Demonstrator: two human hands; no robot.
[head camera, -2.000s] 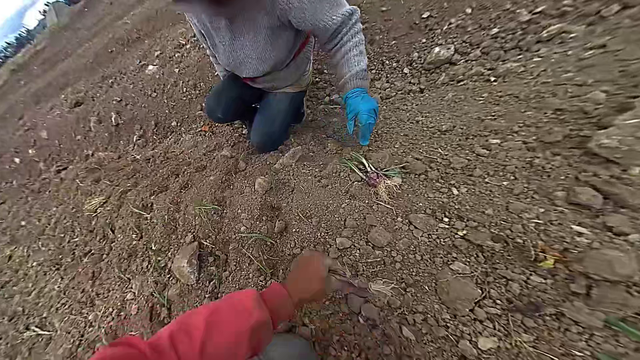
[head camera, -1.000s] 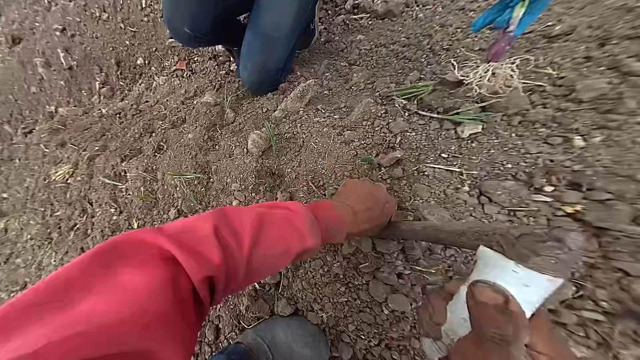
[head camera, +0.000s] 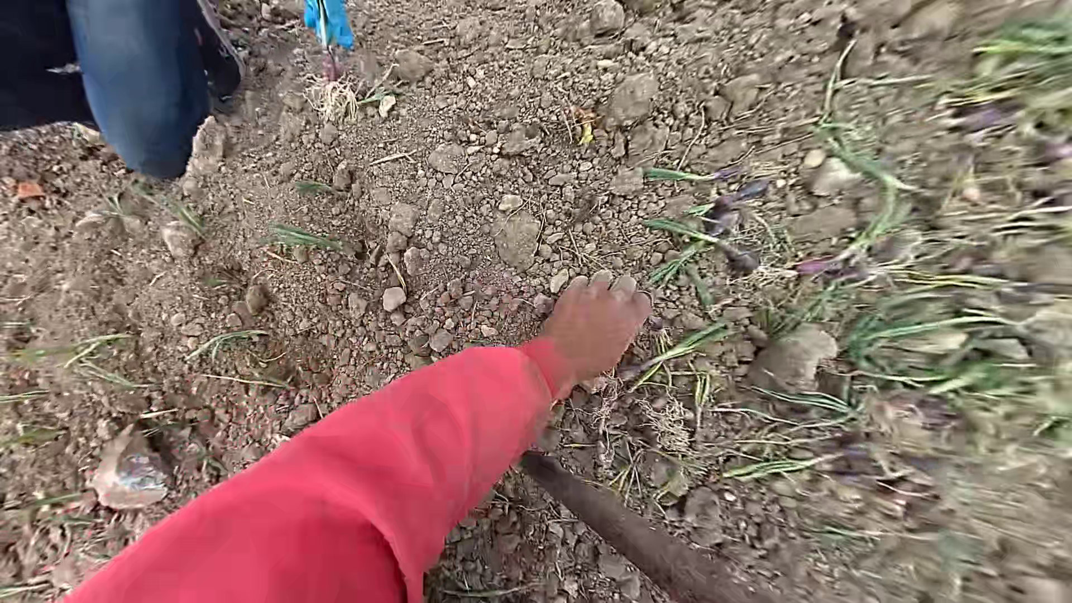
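Note:
My left hand, in a red sleeve, is over the soil with its back up and fingertips curled down. Whatever lies under its fingers is hidden. Beside it are onion seedlings with green leaves and pale roots; more purple-bulbed seedlings lie to its right. A wooden tool handle runs from under my forearm to the bottom edge, its far end out of view. My right hand is not in view. At the top, another person's blue-gloved hand holds a seedling with a purple stem and pale roots.
The other person's knee in jeans rests on the ground at top left. Stones, including a larger one at lower left, are scattered over the soil. Small green shoots stand left of centre. A blurred bunch of seedlings lies at right.
My left hand has let go of the wooden handle and is now beside the seedlings. My right hand, seen earlier with a white object, has left view. The view has shifted to the right.

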